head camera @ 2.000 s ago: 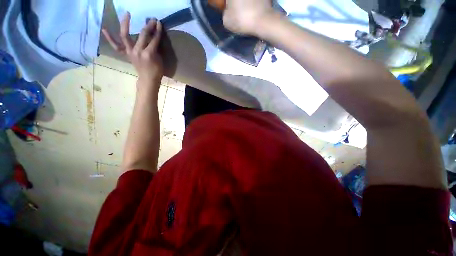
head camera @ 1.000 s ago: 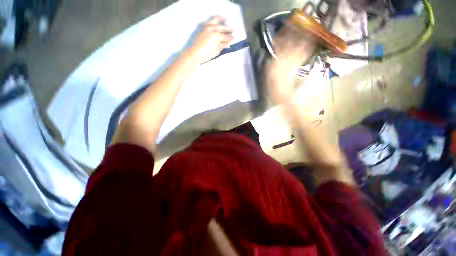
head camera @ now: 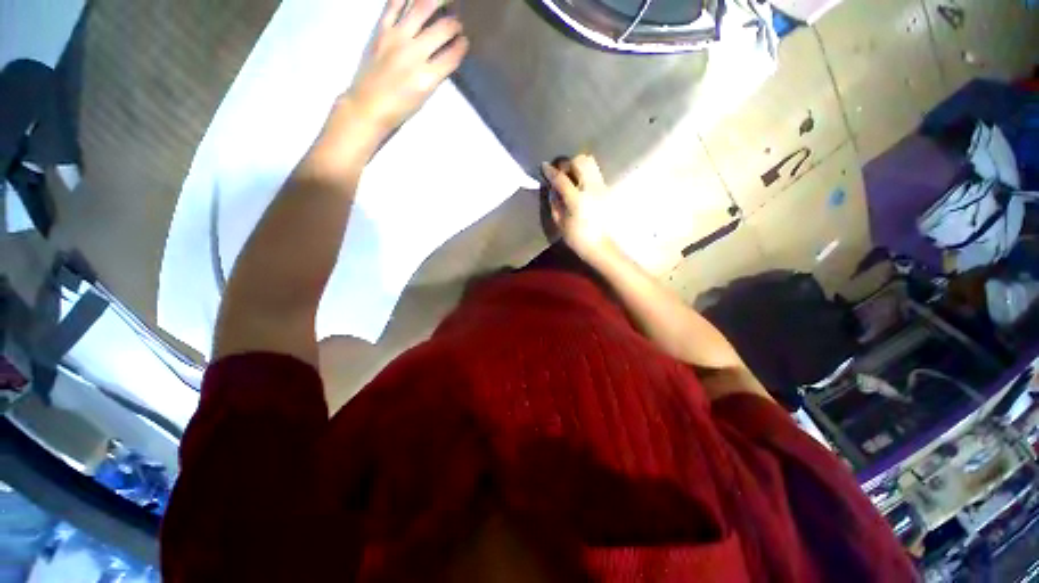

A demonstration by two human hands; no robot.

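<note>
A white garment panel [head camera: 439, 188] lies on the grey-brown padded cover [head camera: 513, 68], with a thin grey curved line near its left end. My left hand [head camera: 405, 68] rests on the panel's upper part with its fingers a little apart. My right hand [head camera: 578, 199] is at the panel's right corner, its fingertips closed on the edge. The iron [head camera: 638, 17] stands at the top edge of the picture, partly cut off, with a dark face and pale rim; no hand touches it. My left forearm hides part of the panel.
White layered pieces with dark bands [head camera: 125, 359] lie at the lower left. Small dark and white pieces [head camera: 34, 171] lie at the far left. The pale, stained wooden table [head camera: 843, 216] shows on the right, with dark cloth [head camera: 786, 330] and a cluttered rack [head camera: 911, 399] beyond its edge.
My right hand has let go of the iron and come down to the panel's corner. The iron now stands at the top. My left hand is further up and left in the picture.
</note>
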